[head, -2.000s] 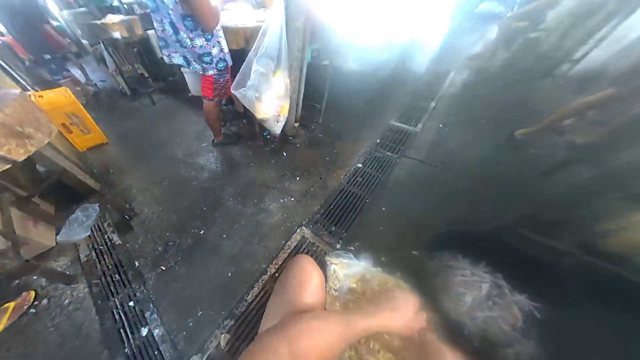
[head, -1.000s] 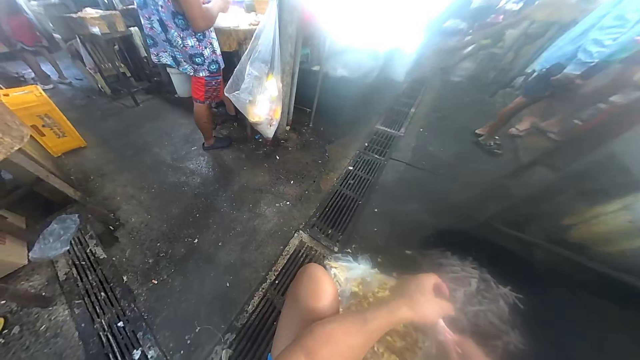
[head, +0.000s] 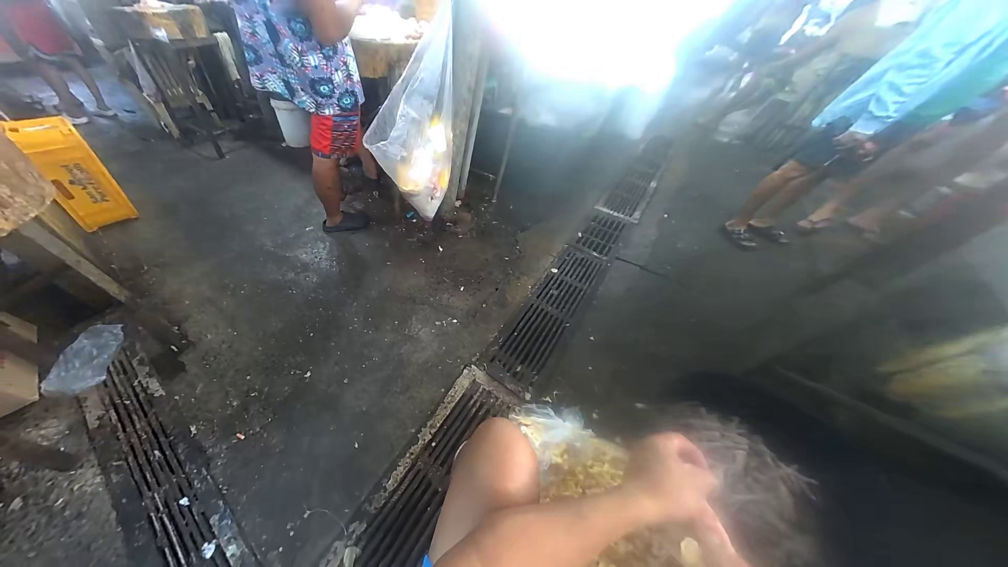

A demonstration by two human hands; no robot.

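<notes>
At the bottom, my left hand [head: 673, 476] is curled above a clear plastic bag [head: 555, 425] of small yellowish pieces [head: 579, 472]. Its forearm crosses in front of the bag, beside my bare knee [head: 498, 457]. My right hand [head: 718, 537] shows only partly at the lower edge, close to the left hand or touching it. Blur hides whether either hand holds anything. A blurred, pale, stringy mass [head: 756, 480] lies just right of both hands. One pale round piece [head: 691, 551] shows below the left hand.
A metal floor grate [head: 543, 319] runs away from my knee; another grate [head: 150, 457] lies left. A person [head: 303, 55] stands by a hanging plastic bag [head: 421, 157]. Other people [head: 898, 94] stand at right. A yellow crate [head: 71, 173] and a wooden table [head: 24, 189] are at left.
My left hand has lifted from lying over the yellowish pieces and is now curled near my right hand. The people at right have come into sight.
</notes>
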